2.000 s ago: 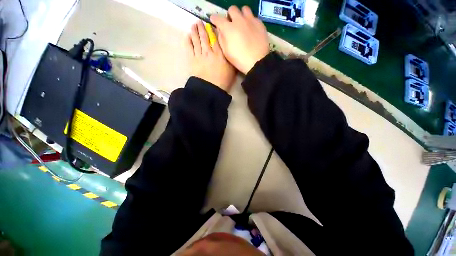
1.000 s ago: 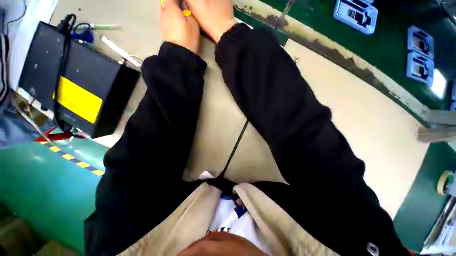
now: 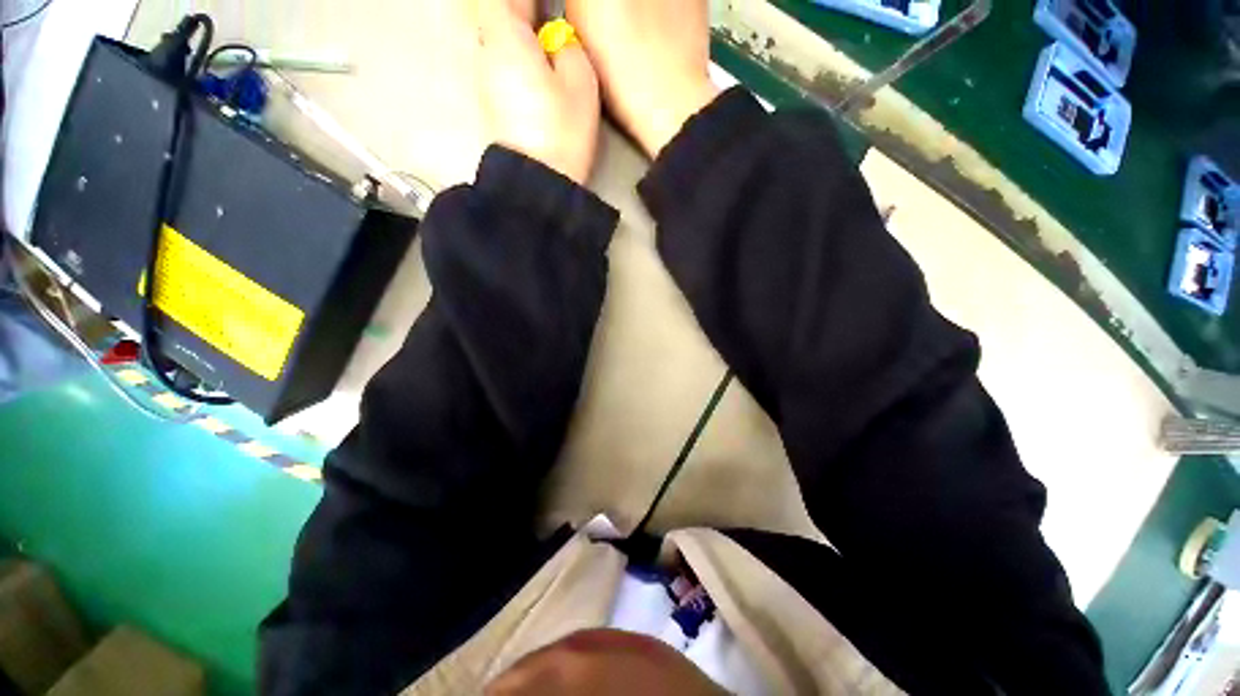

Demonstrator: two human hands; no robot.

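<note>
My left hand point(image 3: 537, 89) is at the top edge of the view, with a yellow finger cot point(image 3: 556, 36) on one finger. My right hand point(image 3: 653, 61) lies close against it on the right. The fingertips of both hands are cut off by the top edge, so whether they hold anything is hidden. Both hands are over the beige work mat point(image 3: 653, 449).
A black box point(image 3: 204, 204) with a yellow label and dark cable stands at left, slim tools point(image 3: 306, 61) behind it. The dark-green belt point(image 3: 925, 109) carries light-blue housings point(image 3: 1078, 106) beyond the worn metal edge rail point(image 3: 1006, 204). A tape roll point(image 3: 1202, 547) and papers point(image 3: 1180, 646) are far right.
The view has shifted, first moving the hands toward the top edge and cutting off their fingertips. The hands stay close together. The housings on the belt show in different positions.
</note>
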